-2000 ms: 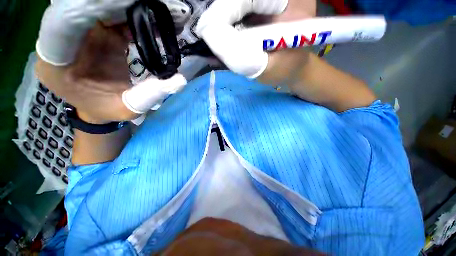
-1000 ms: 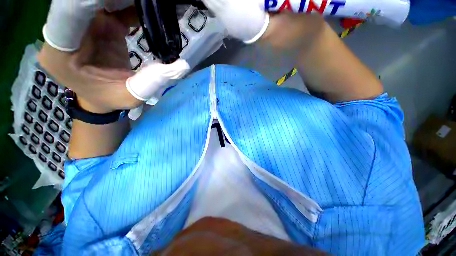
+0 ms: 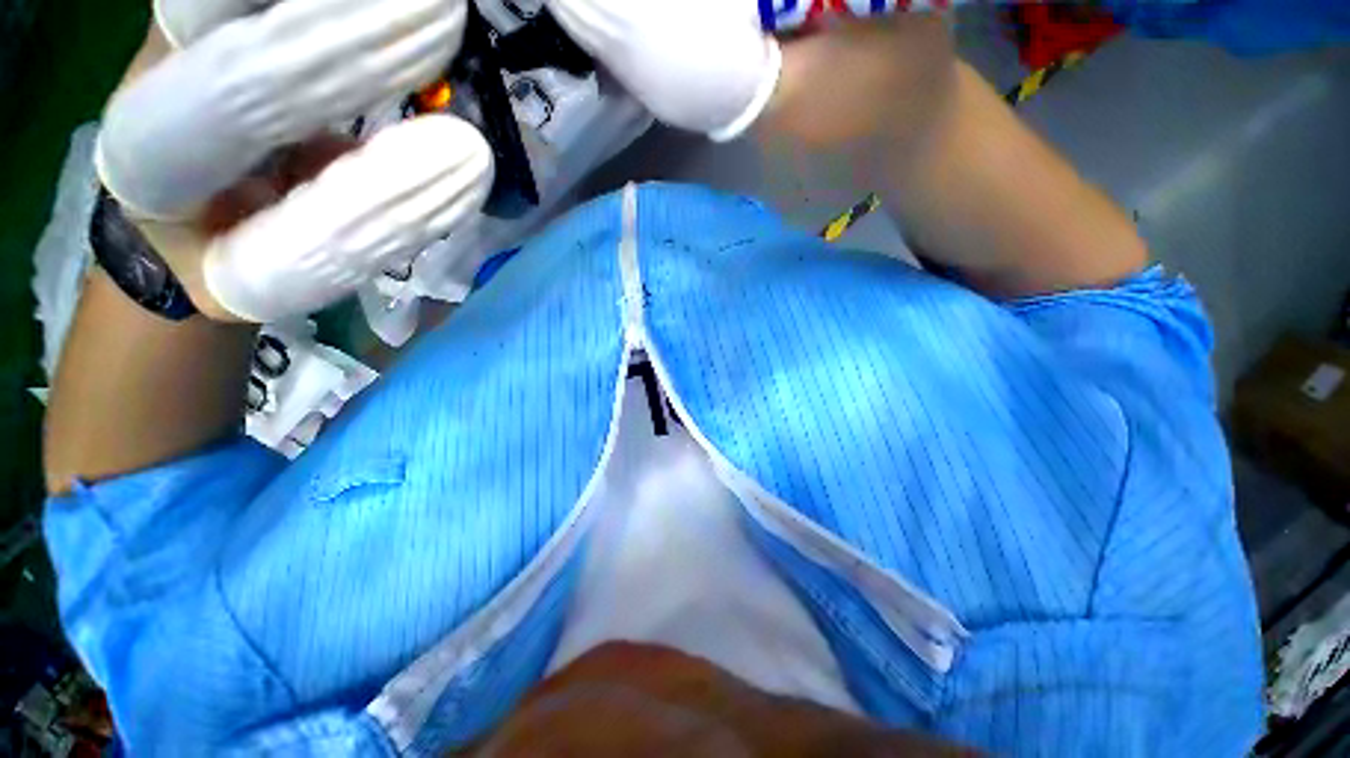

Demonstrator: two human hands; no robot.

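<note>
My left hand [image 3: 281, 163], with white finger cots, is at the upper left. Its fingers hold a black frame part [image 3: 509, 141], seen edge-on as a dark slanted bar and partly hidden behind the fingers. My right hand [image 3: 755, 74], also with white cots, is at the top centre, cut off by the top edge. It holds the white paint marker [image 3: 874, 9], of which only a strip with part of the red and blue lettering shows. A dark piece near the marker's tip end meets the part's upper area; whether they touch is unclear.
A white parts tray [image 3: 607, 136] with black frames lies behind the hands. Another tray [image 3: 304, 385] shows at the left, partly behind my forearm. Yellow-and-black tape [image 3: 850, 218] is on the grey floor. A cardboard box [image 3: 1291, 397] stands at the right edge.
My left hand has turned and its fingers cover more of the part, which looked like a wider ring before. My right hand and the marker have moved up, partly out of the picture.
</note>
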